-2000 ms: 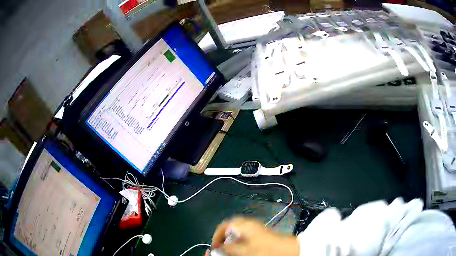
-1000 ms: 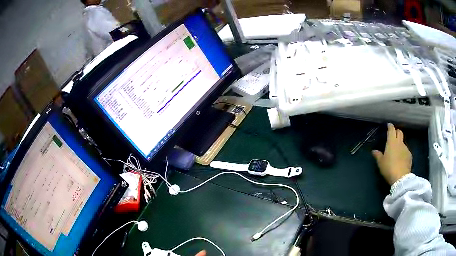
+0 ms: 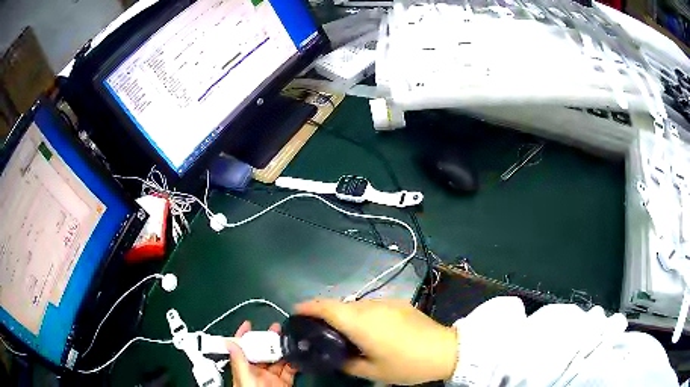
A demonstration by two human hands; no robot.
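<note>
My left hand (image 3: 259, 372), partly cut off by the bottom edge, holds a white smartwatch strap (image 3: 257, 346) between thumb and fingers. My right hand (image 3: 393, 336) grips a black rounded tool (image 3: 318, 344), perhaps a scanner, with its end against or very near the watch. The tool hides the watch body. Another white watch strap (image 3: 203, 366) lies just left of my left hand, with a thin white cable beside it. A further white smartwatch (image 3: 352, 187) lies dark face up below the monitor.
Two monitors (image 3: 200, 75) stand at left. A red box (image 3: 151, 230) sits among tangled white cables. White cable pucks (image 3: 218, 221) lie on the green mat. A black mouse (image 3: 456, 175) and thin metal tweezers (image 3: 520, 162) lie before the foam trays (image 3: 492, 68).
My right hand has moved from beside the tweezers to the lower middle and now holds the black tool. My left hand has come further into view with a watch. The camera view has shifted.
</note>
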